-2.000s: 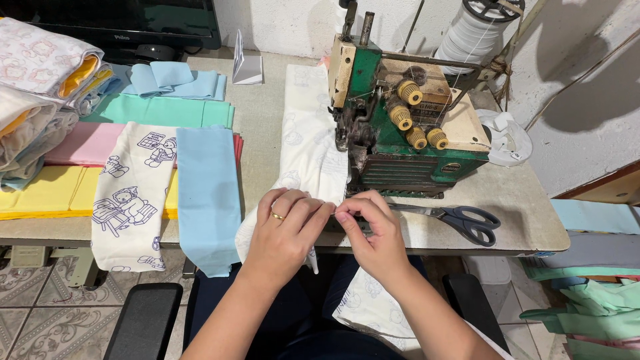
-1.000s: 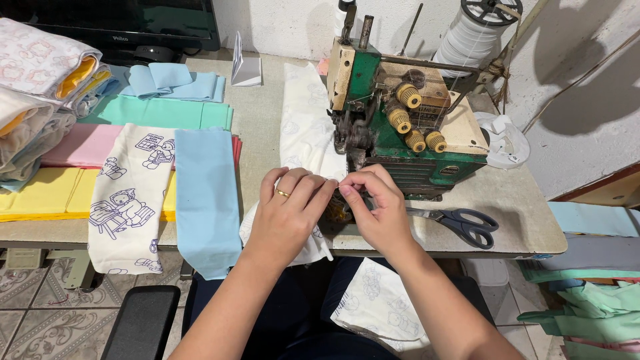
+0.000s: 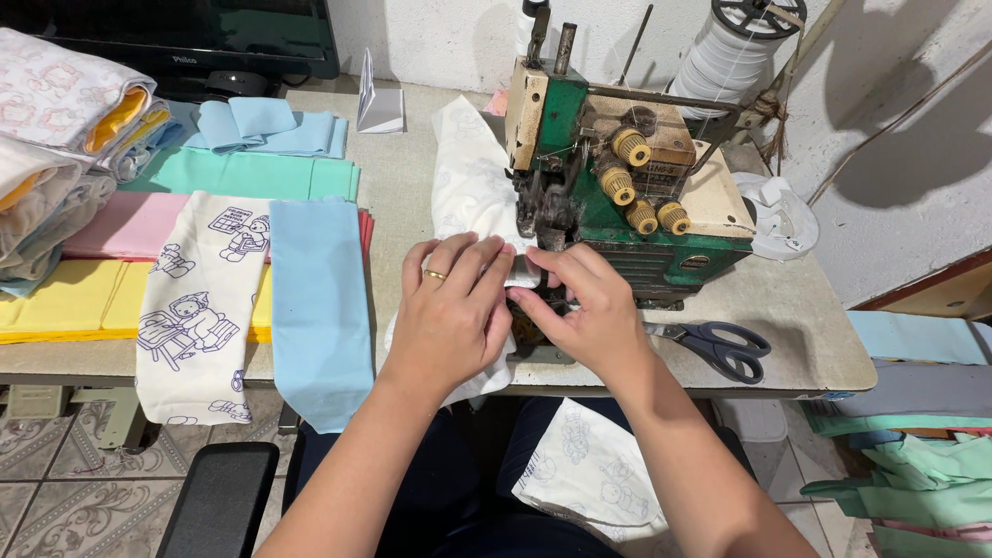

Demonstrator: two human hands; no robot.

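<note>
A green and cream overlock sewing machine (image 3: 643, 225) stands on the table, with white printed fabric (image 3: 469, 174) running along its left side and under its needle area. My left hand (image 3: 453, 310) lies flat on the fabric, fingertips near the presser foot, which the fabric and fingers partly hide. Thumb and forefinger of my right hand (image 3: 589, 310) are at the fabric's right edge, just in front of the foot, and seem to pinch it. Scissors with dark handles (image 3: 721, 345) lie right of my right hand. Another piece of printed fabric (image 3: 589, 465) rests on my lap.
A printed cream strip (image 3: 194, 310) and a light blue strip (image 3: 319, 310) hang over the table's front edge. Folded yellow (image 3: 62, 298), pink and green fabrics lie behind them, beside a stack of folded cloths (image 3: 62, 93). A thread cone (image 3: 725, 62) stands behind the machine.
The fabric beside the machine has moved back, away from me, and its front part has shortened. Both hands remain close to the presser foot.
</note>
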